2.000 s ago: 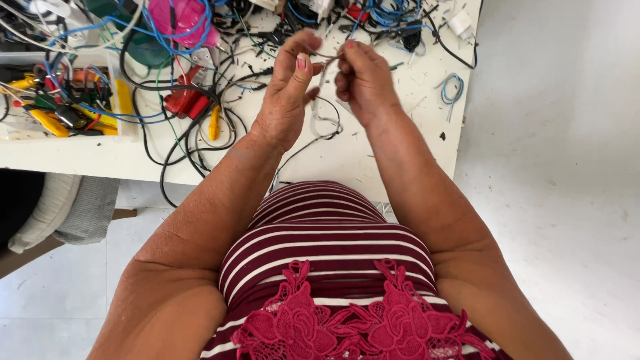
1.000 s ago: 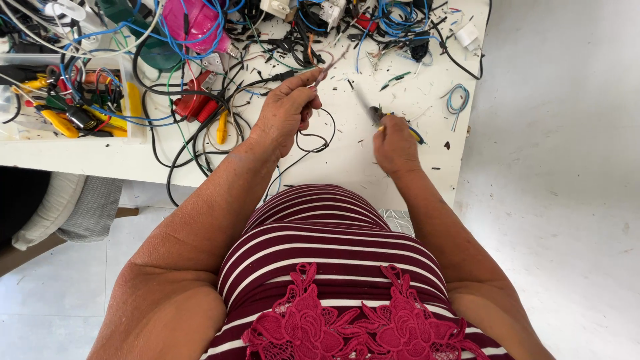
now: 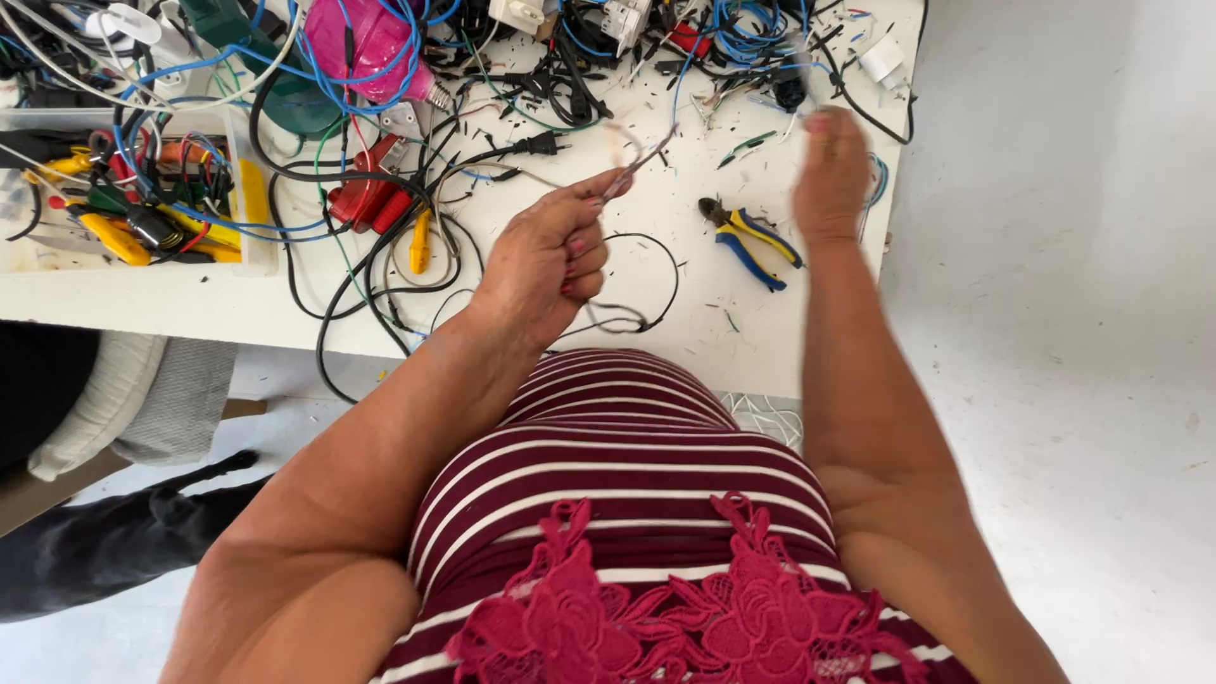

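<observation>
My left hand [image 3: 556, 247] is closed on a thin wire [image 3: 651, 152], whose ends stick out past the thumb and forefinger; a loop of dark cable [image 3: 676, 275] lies below it on the table. My right hand [image 3: 832, 161] is farther right near the table's edge, blurred, with a pale, blurred thing [image 3: 807, 76] just beyond its fingertips; whether it holds that cannot be told. Between the hands, diagonal cutting pliers [image 3: 748, 242] with blue and yellow handles lie on the white tabletop, touched by neither hand.
A clear plastic bin [image 3: 252, 190] of yellow-handled tools stands at left. Around it are tangled cables, a pink bulb [image 3: 366, 47], a red plastic part [image 3: 370, 190] and white adapters [image 3: 882, 59]. Wire scraps litter the table. A black dog [image 3: 123, 541] is on the floor at lower left.
The pliers, in my right hand one second ago, now lie released on the table. My right hand has moved up and to the right. My left hand still holds the wire.
</observation>
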